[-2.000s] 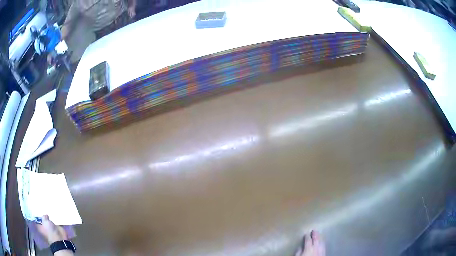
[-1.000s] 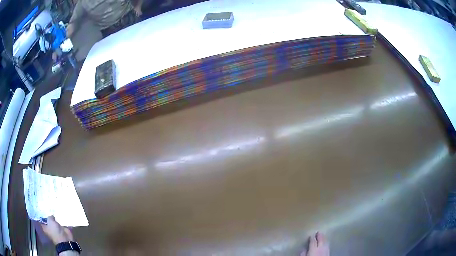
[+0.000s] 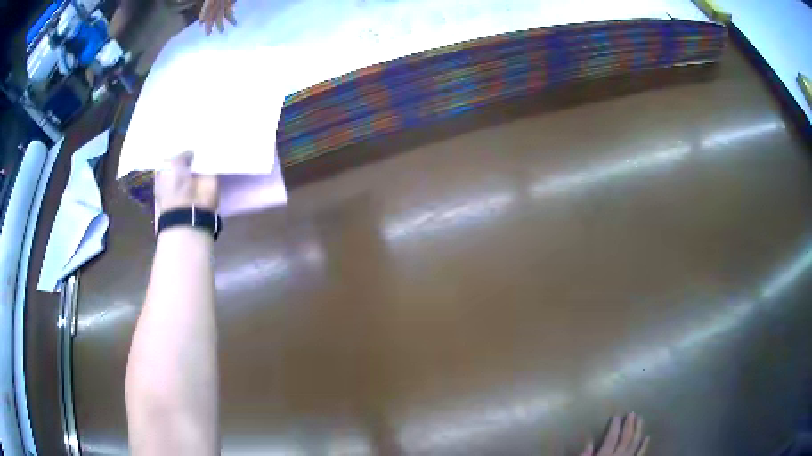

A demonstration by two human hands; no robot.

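My left hand [image 3: 185,187], with a black wristband, is stretched forward and grips the lower edge of white paper sheets [image 3: 223,116]. The print on them is washed out. The sheets are over the left end of the fabric lay [image 3: 499,76], which has blue, red and orange striped edges and white paper on top. A pinkish sheet [image 3: 254,191] shows under the white one. My right hand [image 3: 621,436] is at the bottom edge, partly cut off, with fingers apart on the brown table [image 3: 463,312], and holds nothing visible.
Another person's hand [image 3: 217,13] is at the lay's far left side. Loose white papers [image 3: 78,218], a metal rail [image 3: 68,374] and long white rolls [image 3: 20,267] lie along the left. A yellow block [image 3: 712,11] is at the lay's far right.
My left hand has moved forward with the sheets from the table's lower left to the lay. The other person's hand is now nearer the lay. My right hand has shifted slightly right in view.
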